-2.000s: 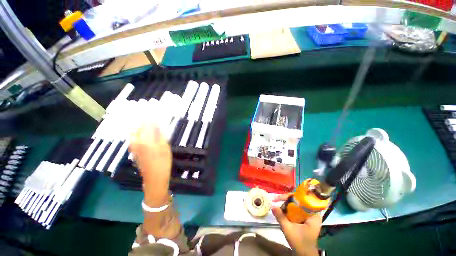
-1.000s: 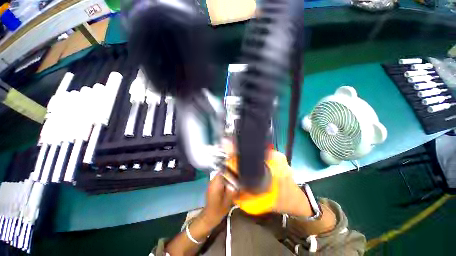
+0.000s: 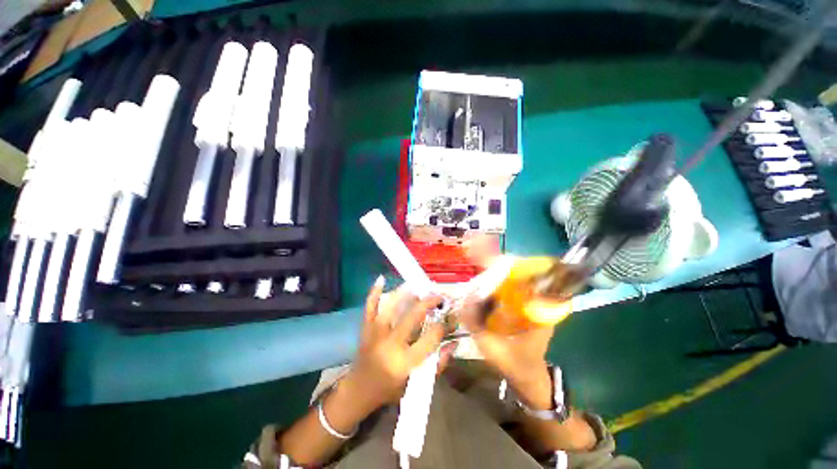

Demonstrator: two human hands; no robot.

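A white tripod stand [image 3: 418, 396] lies over my lap at the bench edge, one white leg pointing up-left and one part pointing down towards me. My left hand [image 3: 393, 337] holds it near its small hub. My right hand [image 3: 516, 343] grips the orange electric screwdriver [image 3: 525, 295], tilted, its front end pointing left towards the hub. The bit and any screw are too blurred to tell. The screwdriver's black ribbed part and cord run up to the right.
The white and blue screw feeder [image 3: 463, 188] on its red base [image 3: 440, 261] stands just beyond my hands. Black foam trays [image 3: 317, 183] with white closed stands are at left. The desk fan [image 3: 633, 220] is right, a black tray [image 3: 780, 215] farther right, beside a person's sleeve [image 3: 808, 279].
The screwdriver has swung from upright in front of me to a tilt at the right, uncovering the feeder. The white stand now shows in my left hand. The view has shifted slightly.
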